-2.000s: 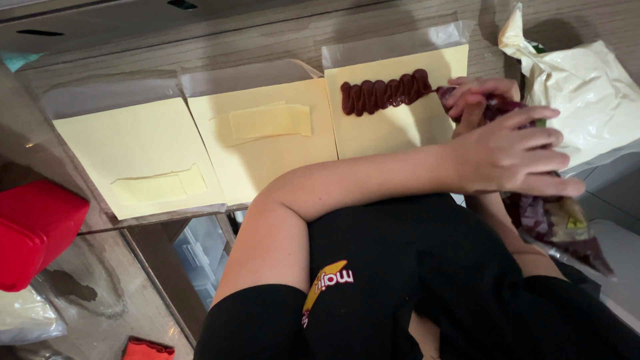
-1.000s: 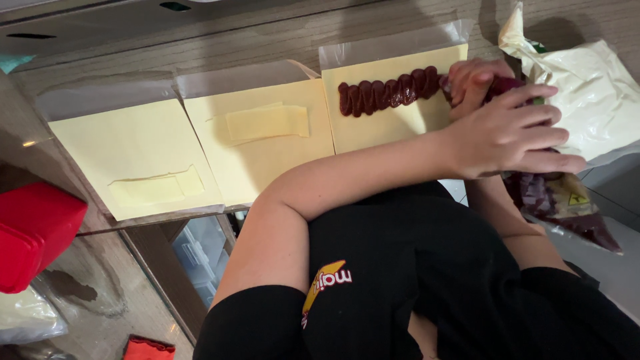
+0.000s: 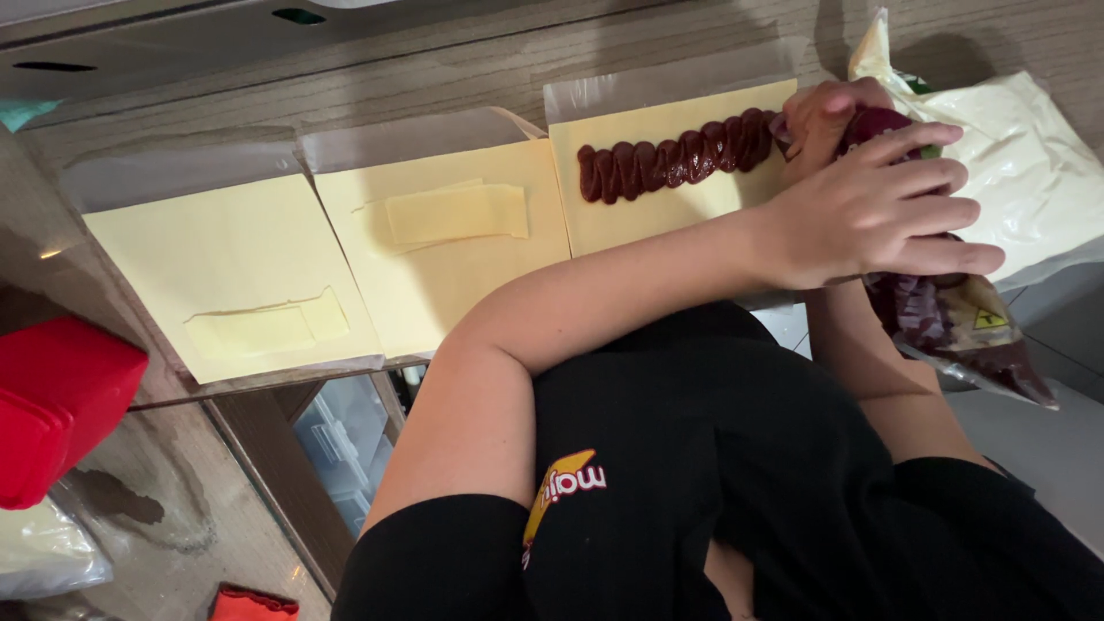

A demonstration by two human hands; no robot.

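My right hand (image 3: pixel 824 125) is closed around the narrow end of a plastic piping bag (image 3: pixel 931 319) of dark red-brown filling. My left hand (image 3: pixel 897 203) lies over the bag's body, fingers spread around it; its palm side is hidden. A wavy strip of glossy filling (image 3: pixel 668 166) runs across the right-hand pale yellow sheet (image 3: pixel 630 233), its right end at the bag's tip. The middle sheet (image 3: pixel 448 293) and the left sheet (image 3: pixel 207 250) each bear smaller thin pale yellow pieces. Clear plastic film shows beneath the sheets' upper edges.
A large plastic bag of cream-coloured contents (image 3: pixel 1018 172) lies right of my hands. A red plastic container (image 3: pixel 73 397) stands at the left, with a clear bag (image 3: pixel 43 548) below it. Something red (image 3: pixel 254 604) lies lower down. A metal edge (image 3: pixel 190 52) borders the wooden counter's top.
The strip of filling has grown longer toward the right. Both hands remain on the piping bag, with my right hand slightly farther right.
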